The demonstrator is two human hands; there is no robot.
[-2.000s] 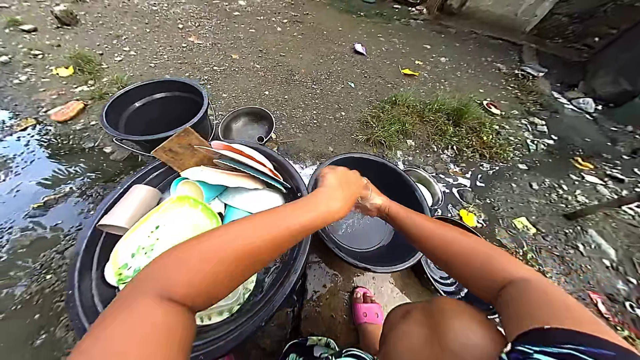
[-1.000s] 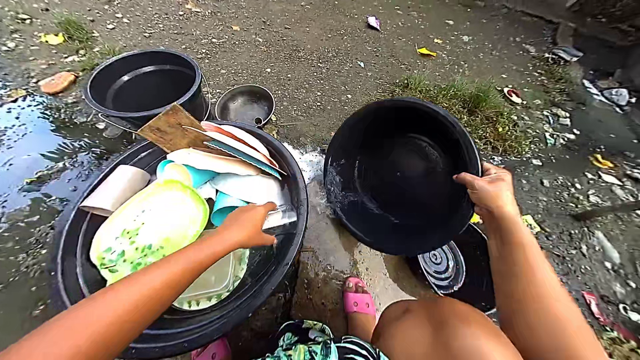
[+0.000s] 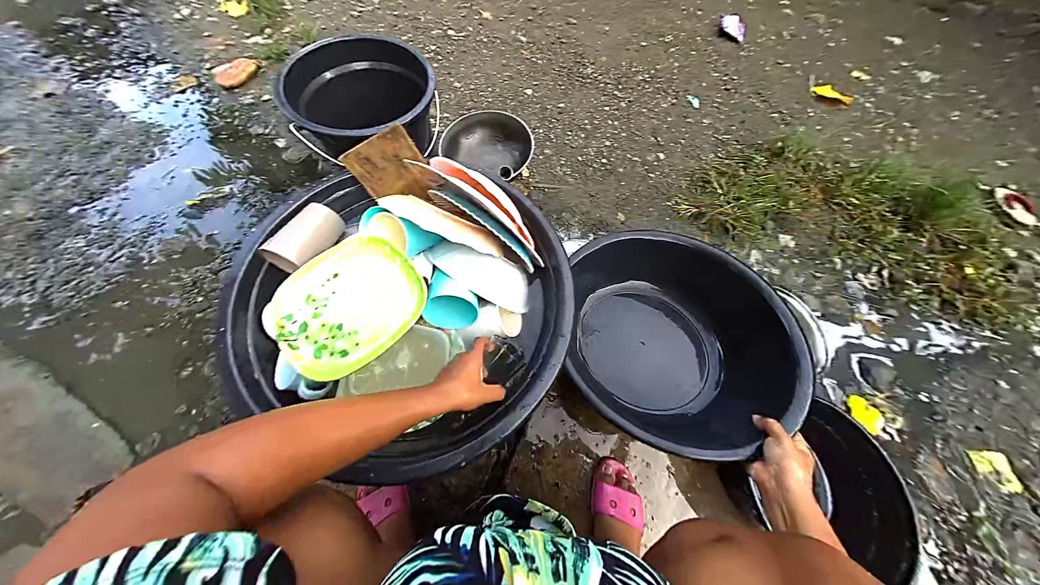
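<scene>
With its fingers and thumb, my right hand [image 3: 784, 463] grips the near right rim of a black plastic basin [image 3: 650, 345], which is tilted and holds only a little water. My left hand [image 3: 470, 380] reaches into the large black tub [image 3: 561, 317], fingers apart around what looks like a clear glass or container [image 3: 504, 361]; whether it holds this is unclear. In the tub lie a green-rimmed plastic tray [image 3: 349, 305], a translucent container [image 3: 398, 361], turquoise cups [image 3: 449, 301], a beige cup [image 3: 305, 236], stacked plates [image 3: 487, 203] and a wooden board [image 3: 388, 162].
A black bucket [image 3: 357, 85] with a wire handle and a metal pan [image 3: 487, 142] stand behind the tub. Another black basin [image 3: 861, 496] is at the lower right, beside my right hand. Puddles lie at the left, a grass tuft [image 3: 853, 203] at the right.
Both hands were together over the small basin two seconds ago, then parted. The basin, steeply tipped one second ago, has come down flatter. My left hand has stayed over the tub.
</scene>
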